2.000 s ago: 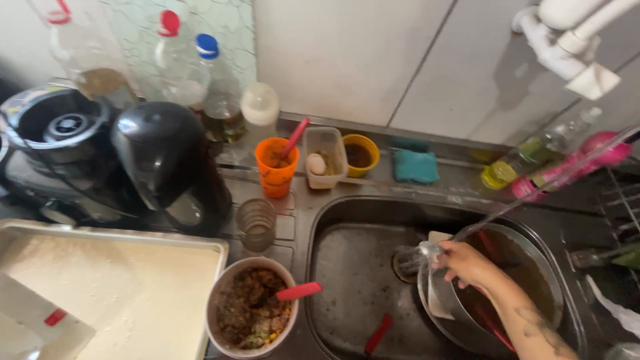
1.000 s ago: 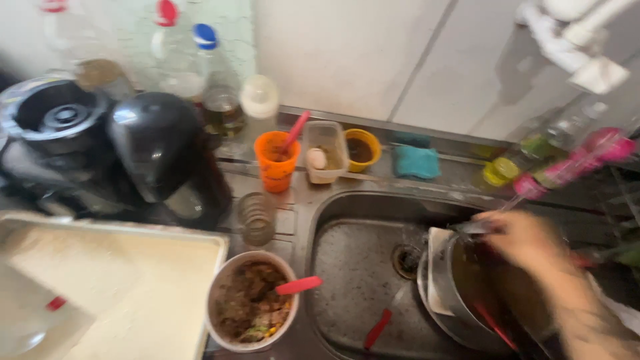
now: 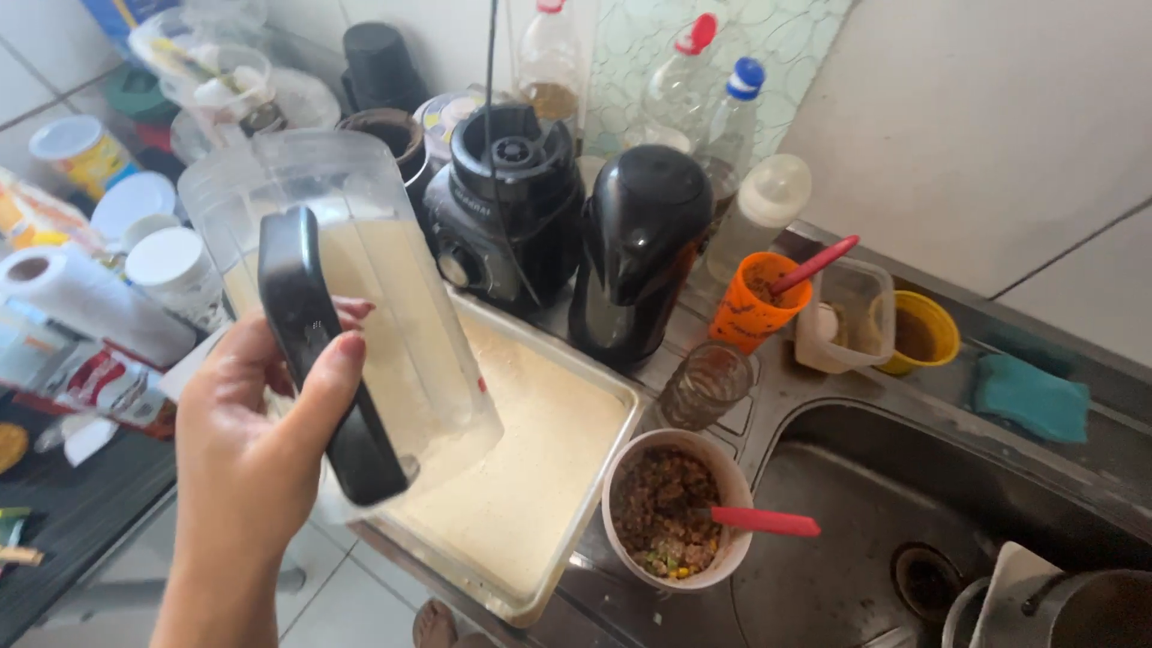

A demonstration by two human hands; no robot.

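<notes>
My left hand [image 3: 256, 441] grips the black handle [image 3: 324, 360] of a clear plastic blender jar [image 3: 396, 306]. The jar is tilted above a rectangular metal baking pan [image 3: 621, 409] filled with a pale, creamy batter, and pale batter shows through its wall. Right of the pan stands a white tub of ground-meat filling [image 3: 666, 504] with a red-handled utensil [image 3: 765, 520] in it. The black blender base [image 3: 504, 207] stands behind the pan. My right hand is out of view.
A black thermos [image 3: 643, 252], a ribbed glass [image 3: 706, 387] and an orange cup [image 3: 760, 301] stand near the sink [image 3: 837, 504], which holds a metal pot [image 3: 1098, 612]. Jars and a paper towel roll [image 3: 99, 297] crowd the left. A foot [image 3: 435, 623] shows below.
The view has swung left. My right hand, at the pot in the sink earlier, has left the view. My left hand on the jar's handle is now visible.
</notes>
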